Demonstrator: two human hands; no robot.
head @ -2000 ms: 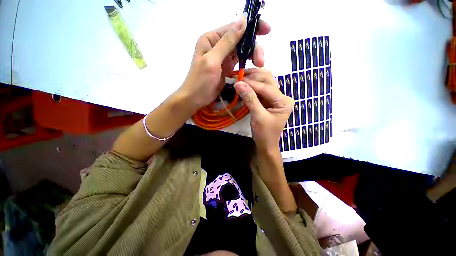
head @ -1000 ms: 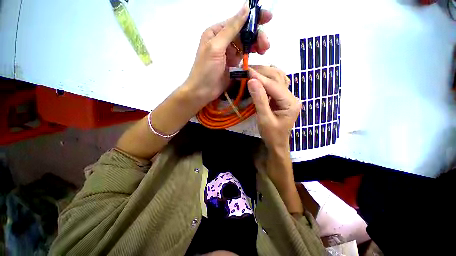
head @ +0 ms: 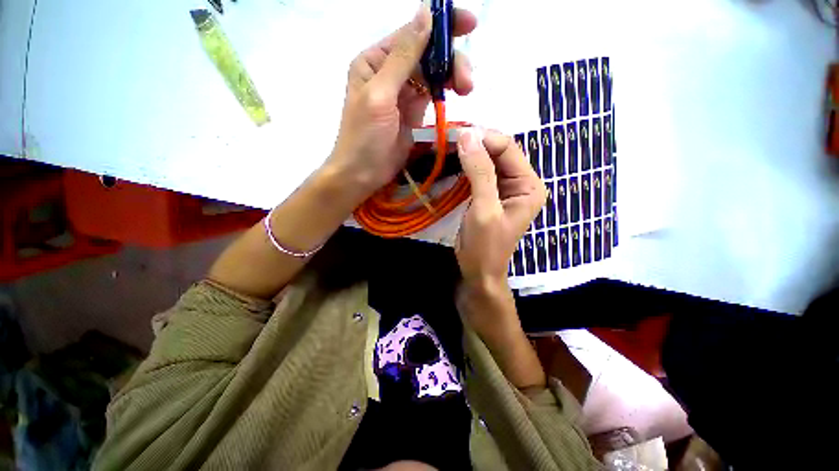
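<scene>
My left hand (head: 377,115) holds the black car lighter plug (head: 440,51) upright, its top cut off by the frame edge. The orange cord runs down from the plug to the coiled cable (head: 396,219), banded by a tan rubber band (head: 420,191), at the table edge. My right hand (head: 497,189) pinches one end of a small strip, the cable label (head: 432,135), with its pale side showing, lying across by the cord. A black piece inside the coil is partly hidden. The label sheet (head: 580,175) with rows of black strips lies right of my right hand.
A yellow-green knife or marker (head: 230,69) lies at the upper left of the white table (head: 138,101). Orange cable shows at the far right edge (head: 833,115). Red-orange bins (head: 120,207) stand below the table at left. A dark-clothed person (head: 754,386) is at lower right.
The label now shows its pale side instead of its black printed face. More orange cord shows below the plug. Both hands and the plug sit slightly further left in view.
</scene>
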